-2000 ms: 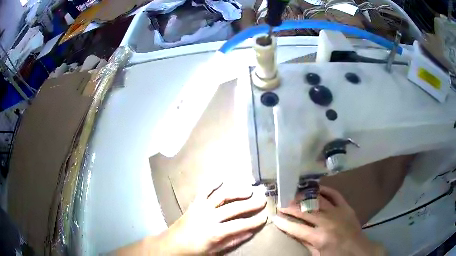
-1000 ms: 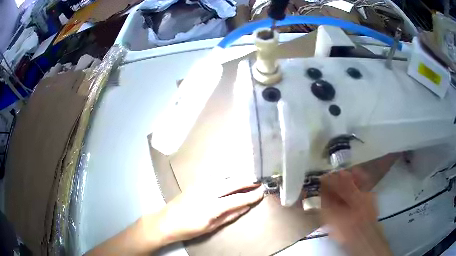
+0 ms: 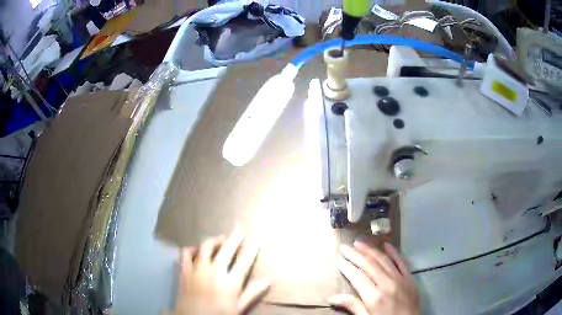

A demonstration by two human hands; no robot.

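A large brown garment panel [image 3: 209, 178] lies on the white table under the lamp and runs under the machine head [image 3: 431, 135]. Its middle is washed out by glare. My left hand [image 3: 215, 277] lies on the panel's near left part, fingers spread. My right hand [image 3: 379, 277] lies flat on the cloth just in front of the presser foot and needle area [image 3: 338, 215], fingers a little apart. A fold or edge shows in the cloth between my hands. Both hands are cut off by the bottom edge.
A glowing work lamp [image 3: 259, 120] hangs over the panel. A stack of cut panels [image 3: 68, 184] lies at the left beside a plastic-wrapped edge strip [image 3: 114, 203]. Bins with bundles [image 3: 407, 24] stand behind. A small white box [image 3: 504, 86] is on the machine.
The panel has turned and now spreads farther left and back. My left hand has moved down and lies flat with fingers spread. My right hand has come from beside the head to its front.
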